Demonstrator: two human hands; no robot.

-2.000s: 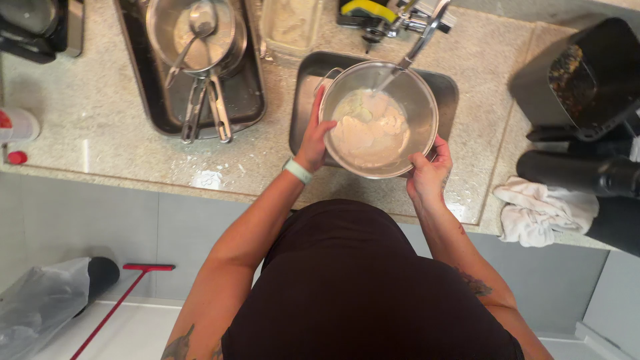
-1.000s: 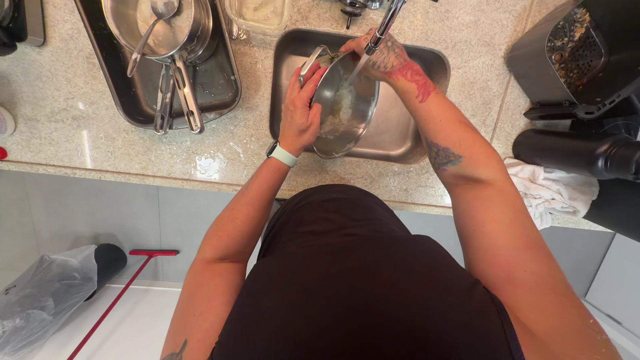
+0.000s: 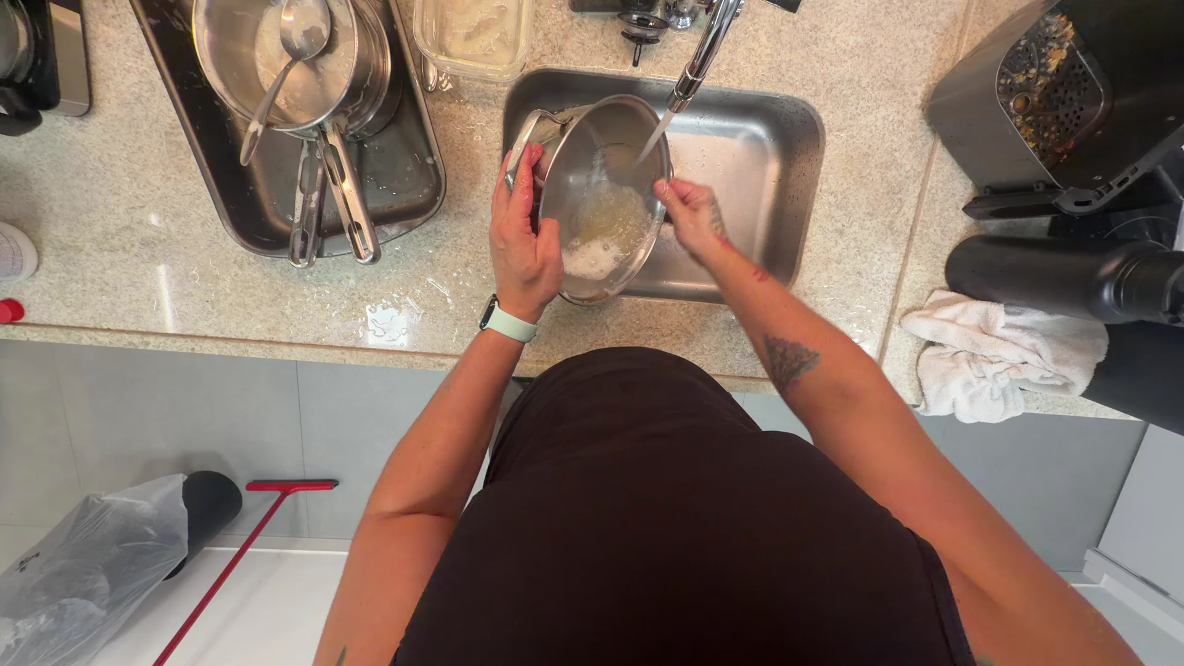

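Note:
A stainless steel pot (image 3: 606,199) is held tilted over the steel sink (image 3: 786,185), with foamy, cloudy water low inside it. From the faucet (image 3: 694,69) a stream of water runs into the pot. My left hand (image 3: 525,245) grips the pot's left side, by its metal loop handle (image 3: 530,139). At the opposite rim, the fingers of my right hand (image 3: 692,217) pinch the edge. The underside of the pot is hidden.
Left of the sink, a dark baking pan (image 3: 250,217) holds stacked saucepans (image 3: 356,92) and a spoon (image 3: 305,28). Behind is a glass container (image 3: 472,37). An air fryer basket (image 3: 971,102), black bottle (image 3: 1036,273) and white cloth (image 3: 1008,351) lie right.
The pale contents seen two seconds ago have given way to foamy water. My right hand has moved from the pot's far side, near the faucet, to its right rim.

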